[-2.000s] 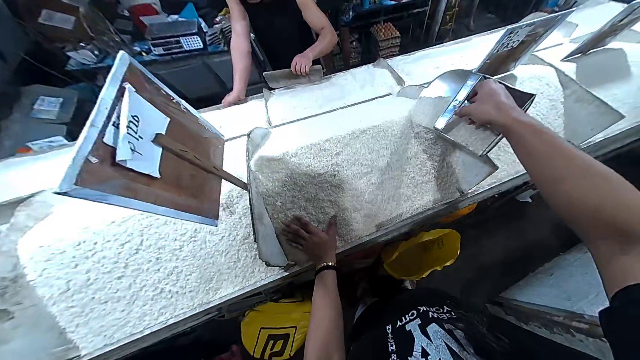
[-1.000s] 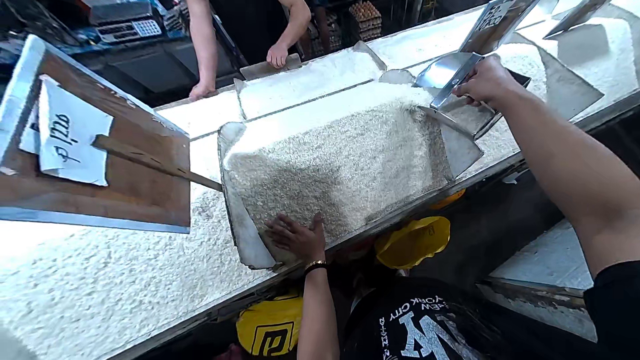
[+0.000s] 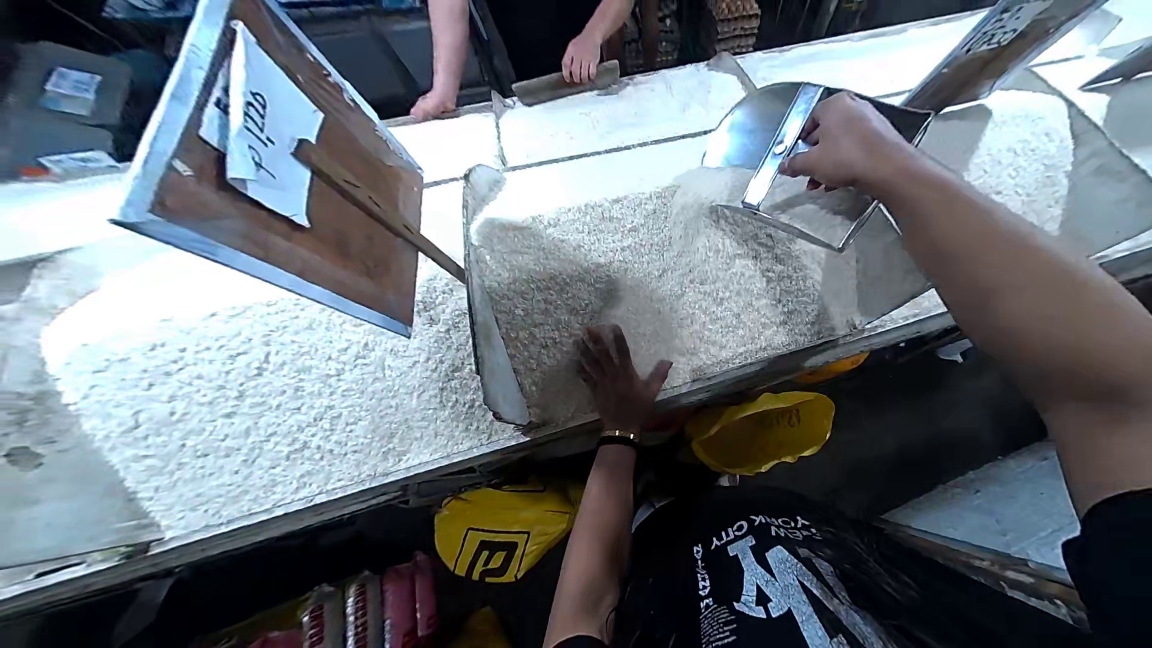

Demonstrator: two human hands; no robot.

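My right hand (image 3: 846, 144) is closed around the handle of a large metal scoop (image 3: 751, 126), tilted over the right part of the middle bin. Rice grains (image 3: 648, 261) lie heaped in that bin, some at the scoop's lip. My left hand (image 3: 621, 378), a bracelet at its wrist, rests with spread fingers on the rice by the bin's near edge and holds nothing visible. Left of it stands a worn divider (image 3: 490, 342). A framed wooden sign (image 3: 360, 243) bearing a handwritten paper leans over the left bin on a stick.
Whiter rice (image 3: 270, 387) fills the left bin, and more lies in a bin (image 3: 1026, 153) at the right. Across the counter, a person's hands (image 3: 583, 58) rest at the far edge. Yellow sacks (image 3: 504, 531) stand below the near ledge (image 3: 342, 490). Another sign (image 3: 990, 54) rises at the back right.
The scoop in my right hand has tilted and moved over the rice, with grains now at its lip. My left hand stays on the rice near the bin's near edge.
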